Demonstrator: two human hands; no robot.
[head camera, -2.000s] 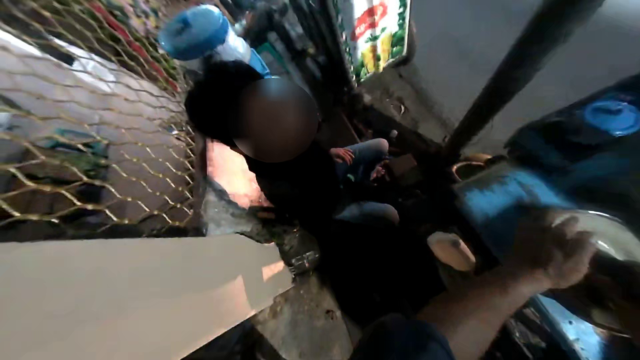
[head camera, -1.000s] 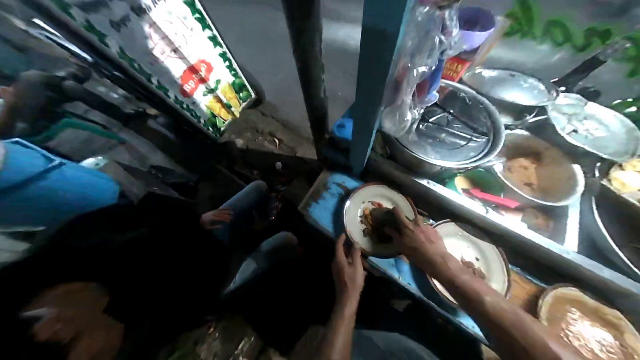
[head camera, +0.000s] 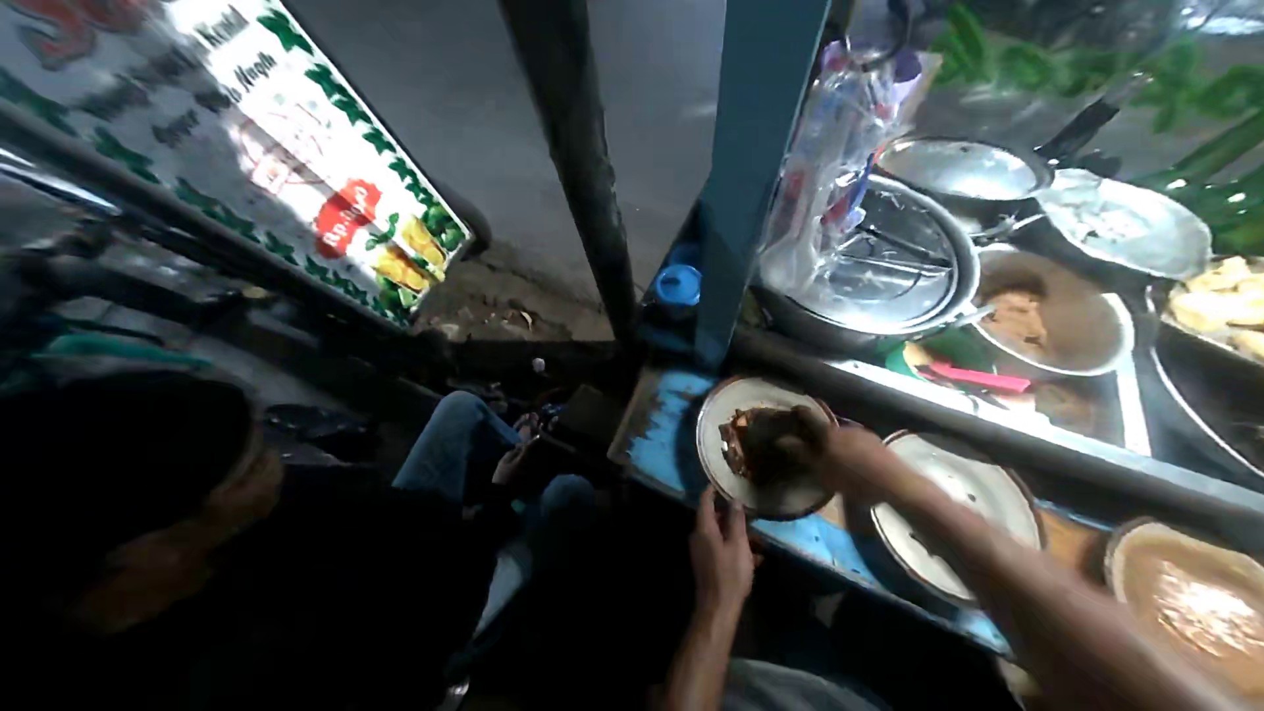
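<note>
A cream plate with a brown rim (head camera: 715, 442) rests at the left end of the worn blue counter (head camera: 660, 449). Dark and orange food (head camera: 739, 440) lies on it. My left hand (head camera: 721, 548) touches the plate's near edge with its fingertips. Over the plate, my right hand (head camera: 839, 449) is at a dark, blurred lump, which may be a tool or food; its fingers are partly hidden. To the right sits a second cream plate (head camera: 963, 484) with small dark bits on it, partly behind my right forearm. A bowl with light brown contents (head camera: 1185, 592) is further right.
Behind a metal ledge stand a lidded pot (head camera: 889, 267), a pan (head camera: 963, 168), a bowl of brown paste (head camera: 1057, 306) and a pink-handled utensil (head camera: 978, 377). A blue post (head camera: 755, 178) rises by the counter's left end. A seated person in dark clothing (head camera: 326, 592) is close at left.
My right hand has gone from a blue surface at the right, two seconds ago, to the brown-rimmed plate. My left hand remains at this plate's edge since one second ago. The view has swung right.
</note>
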